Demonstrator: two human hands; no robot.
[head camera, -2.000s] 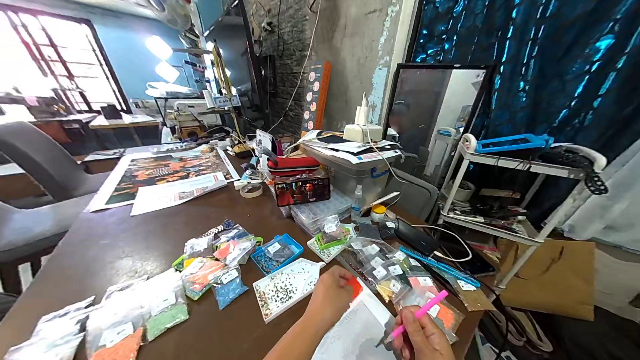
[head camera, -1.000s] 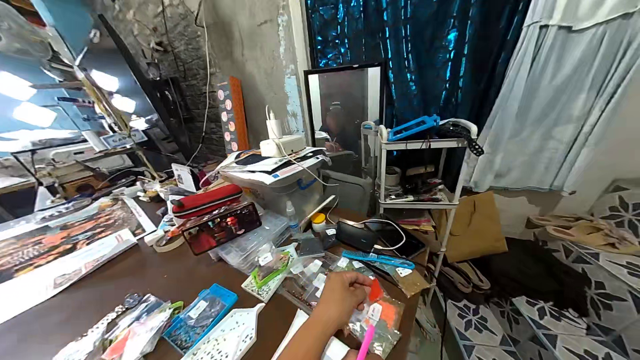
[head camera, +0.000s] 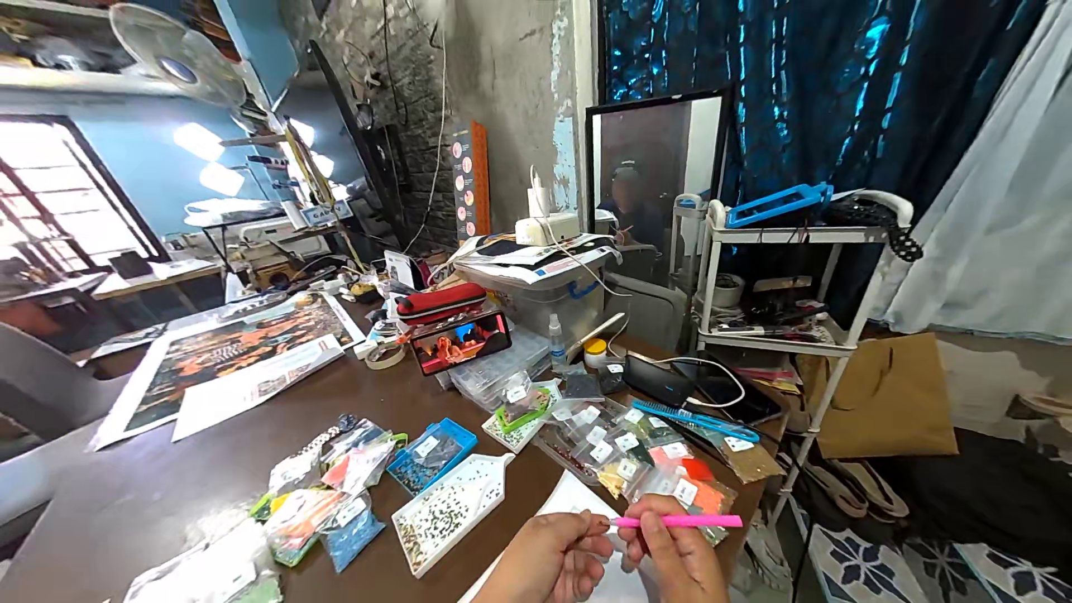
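Observation:
A pink pen-like applicator (head camera: 695, 521) lies level between the thumb and fingers of my right hand (head camera: 670, 548). At its left tip are the pinched fingertips of my left hand (head camera: 557, 553); whether they grip the tip or something tiny is too small to tell. White paper (head camera: 578, 494) lies under both hands. Left of them is a white tray (head camera: 452, 511) with small dark beads. Beyond it stands a blue tray (head camera: 431, 456) holding a small bag. Labelled plastic bags of coloured beads (head camera: 603, 444) spread behind my hands.
More bead bags (head camera: 327, 494) lie at the left. A phone (head camera: 461, 342) showing a picture leans before a red zip case (head camera: 441, 303). A blue comb (head camera: 695, 419) lies at the right back. A white cart (head camera: 779, 339) stands beyond the table, and printed posters (head camera: 251, 360) lie far left.
My right hand with the pink applicator and my left hand have come together over the white paper. One second ago my left hand was among the bead bags. The view has swung left.

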